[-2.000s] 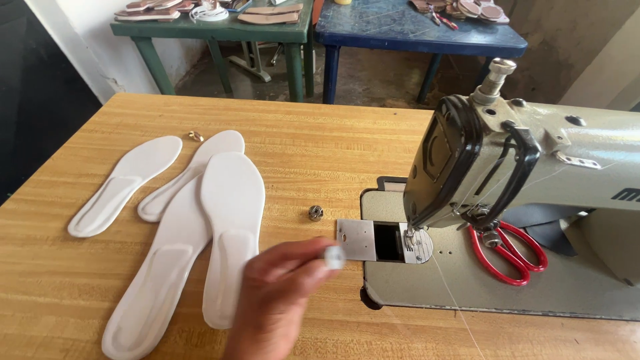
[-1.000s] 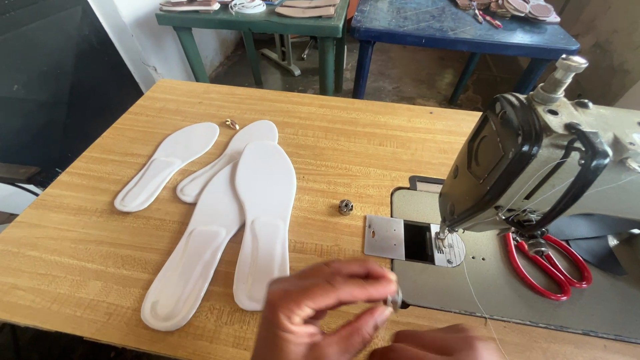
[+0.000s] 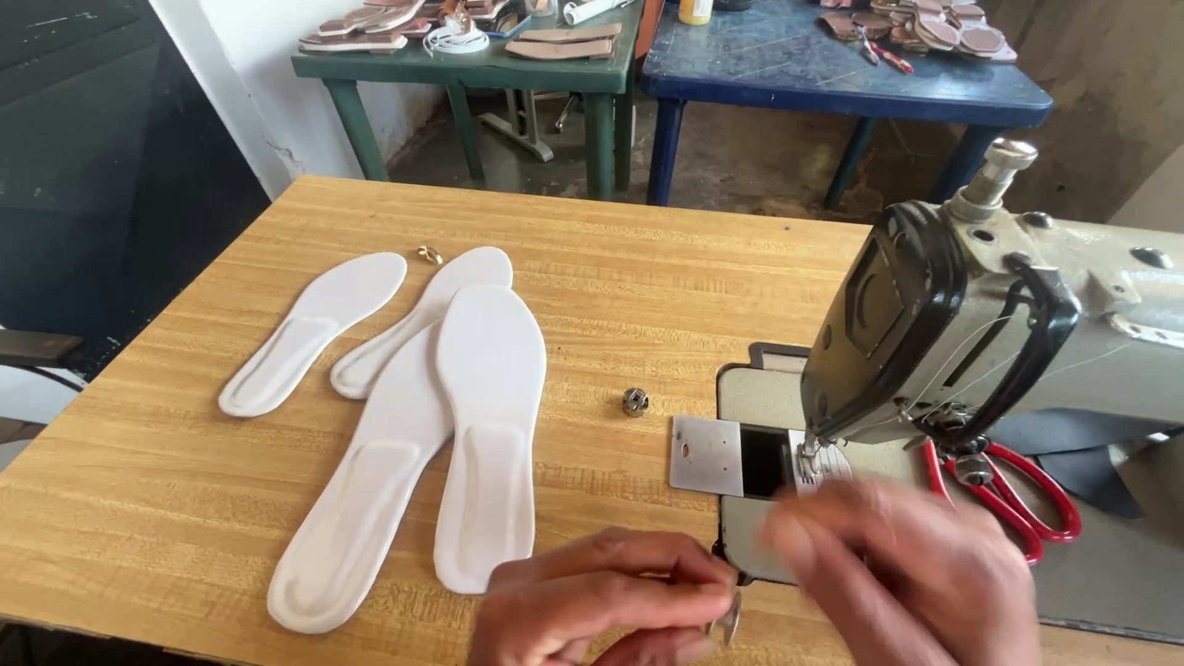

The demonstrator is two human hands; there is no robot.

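Note:
My left hand (image 3: 606,601) pinches a small metal bobbin (image 3: 726,620) at the bottom of the view. Close by on the right, my right hand (image 3: 916,564) is blurred, thumb and index finger together; whether thread is between them cannot be told. Beyond the hands stands a sewing machine (image 3: 925,324), its slide plate (image 3: 707,455) pulled out to the left beside a dark opening. A metal bobbin case (image 3: 635,401) rests on the wooden table left of that plate. White insoles (image 3: 490,370) lie further left, some overlapping.
Red-handled scissors (image 3: 1036,490) and dark material (image 3: 1082,453) lie on the machine bed under the arm. A small gold-coloured metal piece (image 3: 429,254) is near the insoles. Behind the wooden table (image 3: 592,250) stand a green table (image 3: 462,67) and a blue table (image 3: 832,79) with sandal parts.
My right hand has come up beside the left and now shows largely in view, over the near edge of the machine bed. The left hand still holds the bobbin. The view has shifted.

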